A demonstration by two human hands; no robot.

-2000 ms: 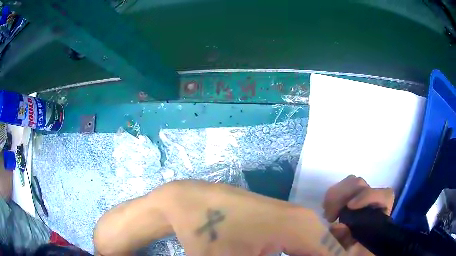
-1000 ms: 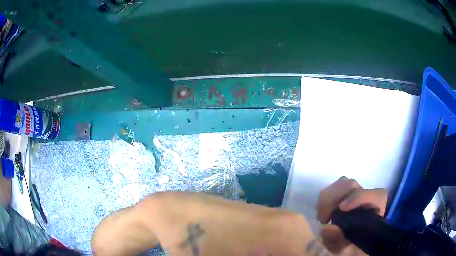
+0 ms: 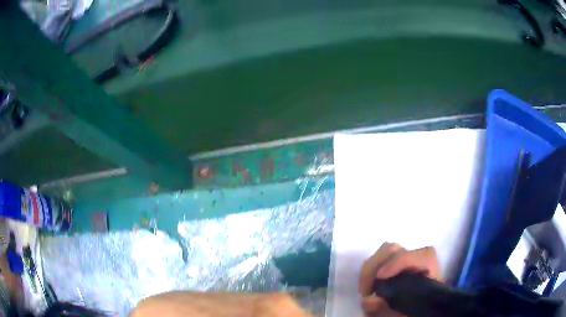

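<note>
My right hand [image 3: 400, 275] is low in the view, right of centre, over the white sheet [image 3: 403, 186]. Its fingers are closed round a thick black cylinder, which looks like the electric screwdriver [image 3: 440, 297] and runs toward the lower right corner. Its working tip is not visible. My left forearm shows at the bottom edge, left of centre; my left hand is cut off below the picture. No headband or screw can be made out.
A blue bin [image 3: 475, 229] stands right of the sheet, with a white and metal device [image 3: 537, 266] at its right. Crinkled clear film [image 3: 223, 247] covers the bench at left. A blue-capped can [image 3: 37, 207] is at far left. A green beam crosses the upper left.
The view has turned and shifted, so the bench, bin and sheet sit lower and further left. More of my left forearm is cut off. My right hand keeps its grip on the black cylinder.
</note>
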